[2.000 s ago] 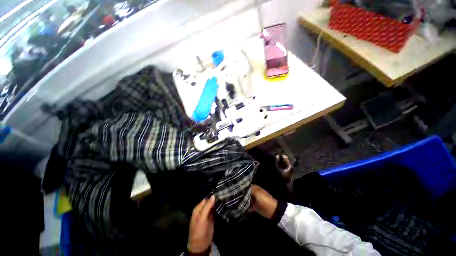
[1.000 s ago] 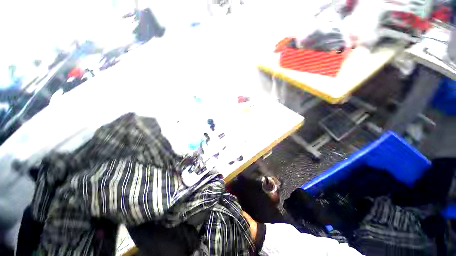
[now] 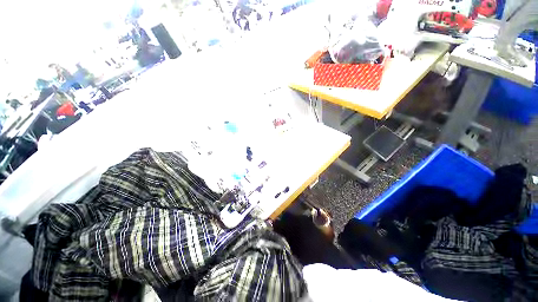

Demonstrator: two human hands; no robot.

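A black, white and cream plaid garment (image 3: pixel 153 242) lies in a large heap at the left and runs across to the front of the machine. Its folded near part (image 3: pixel 253 265) hangs at the lower middle, below the machine's front end. The overlock machine (image 3: pixel 239 206) is washed out by glare; its dark metal parts show near the table's edge. A white sleeve (image 3: pixel 360 286) reaches in from the bottom edge at the right. Neither of my hands shows; they are hidden by the cloth or out of the picture.
A blue bin (image 3: pixel 413 183) with dark and plaid garments stands at the right. Behind are a neighbouring table (image 3: pixel 407 88) with a red patterned box (image 3: pixel 348 75) holding a plastic bag, and a white sewing machine (image 3: pixel 433 12). A pedal (image 3: pixel 384 143) is under that table.
The view has swung up and right. My hands, visible two seconds ago holding the plaid cloth, are out of sight. The near plaid part now lies bunched lower in the picture.
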